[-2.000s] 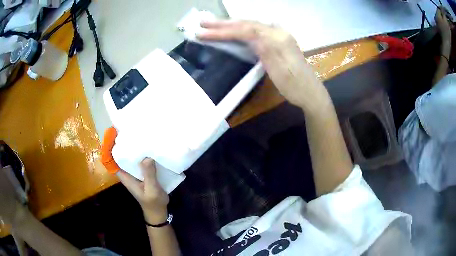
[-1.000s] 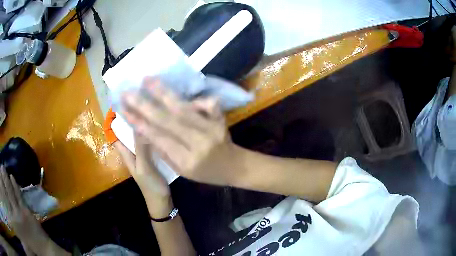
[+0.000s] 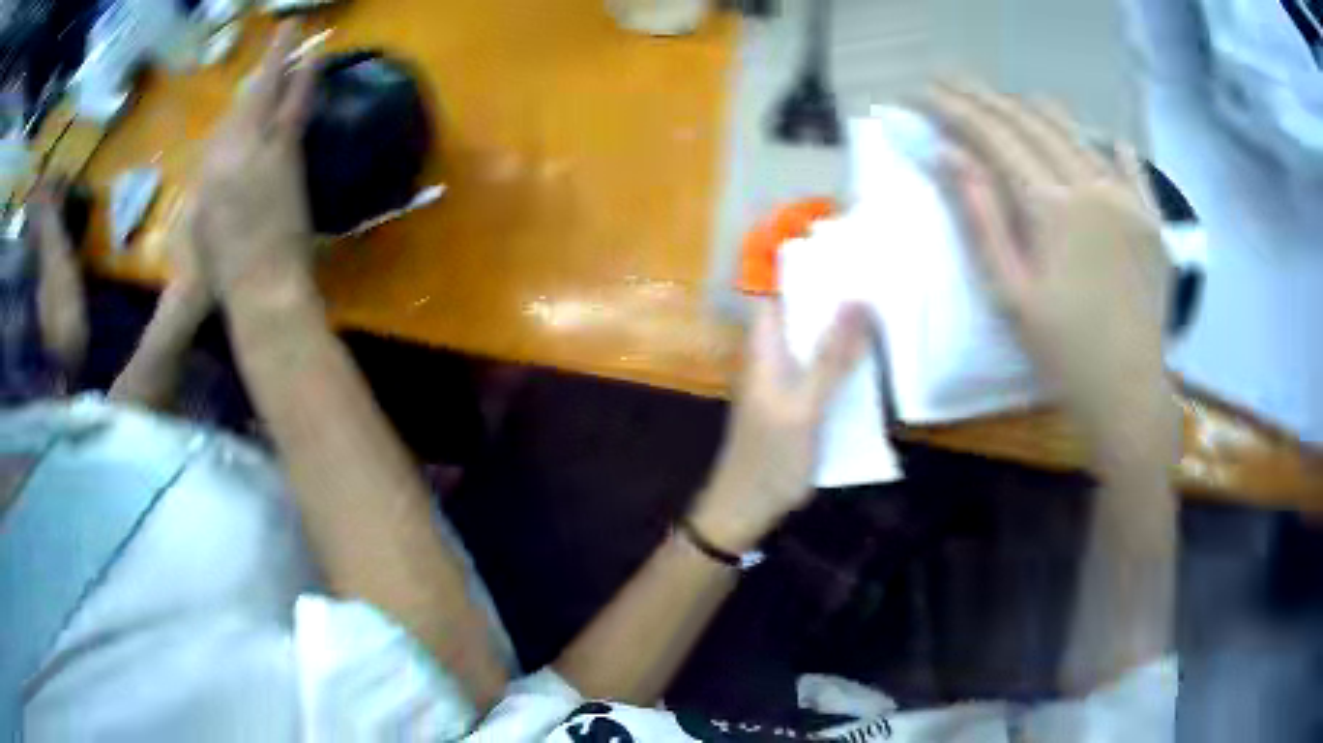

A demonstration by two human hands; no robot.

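The white security camera (image 3: 943,319) is held over the bench edge, blurred. Part of its black rounded end (image 3: 1169,218) and a white strip show beyond my right hand. My left hand (image 3: 776,421), with an orange finger cot (image 3: 781,244) and a dark wristband, grips the narrower white mounting arm (image 3: 839,378). My right hand (image 3: 1066,247) lies over the housing, fingers extended. A pale patch of cleaning cloth (image 3: 907,134) shows by its fingertips; the rest is hidden under the hand or blends with the housing.
A person at the left has their hands at another black rounded camera end (image 3: 366,138) over the orange bench (image 3: 580,160). Black connectors (image 3: 807,109) lie on the grey mat (image 3: 958,51). White sheeting (image 3: 1248,276) is at the right. Another arm shows at far left.
The view has swung left, so the camera and my hands sit further right. My right hand has moved from the lower housing towards its upper right side. My left hand keeps its grip.
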